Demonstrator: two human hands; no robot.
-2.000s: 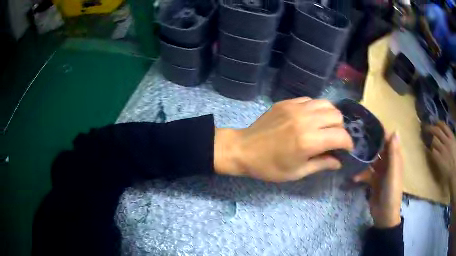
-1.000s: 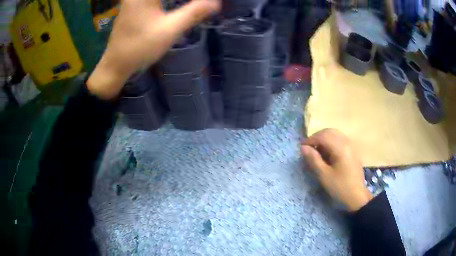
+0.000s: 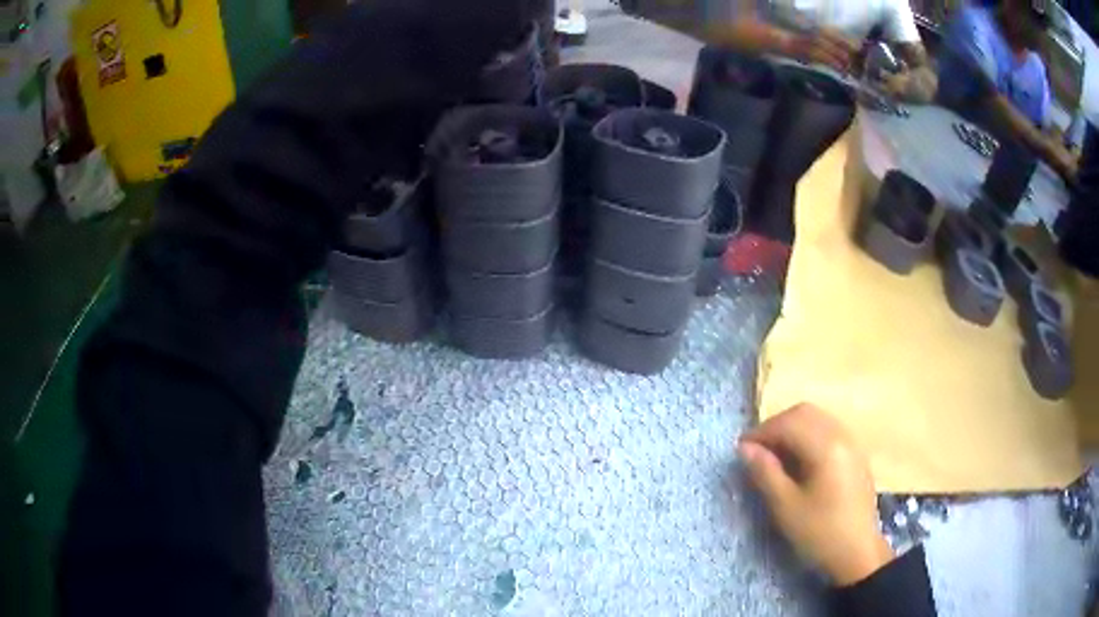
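Dark grey cup-shaped housings stand in columns on the bubble wrap. The middle column [image 3: 500, 241] and the column to its right [image 3: 645, 241] show open tops with a round post inside. A shorter column [image 3: 383, 289] stands at the left. My left arm reaches over the stacks to the top edge; its hand is out of view. My right hand [image 3: 820, 488] rests low at the left edge of the kraft paper [image 3: 916, 398], thumb and fingers curled together. Whether it holds something small cannot be seen.
More housings stand behind the columns, beside a red item [image 3: 757, 256]. Several grey housings [image 3: 970, 271] lie on the paper. Small shiny inserts [image 3: 910, 516] lie by its near edge. Other people's arms and a person in blue [image 3: 1006, 72] are across the bench. A yellow cabinet [image 3: 157, 78] stands far left.
The housing held between my hands two seconds ago is no longer in them. My left hand has moved up past the stacks and out of view. My right hand has moved left and down.
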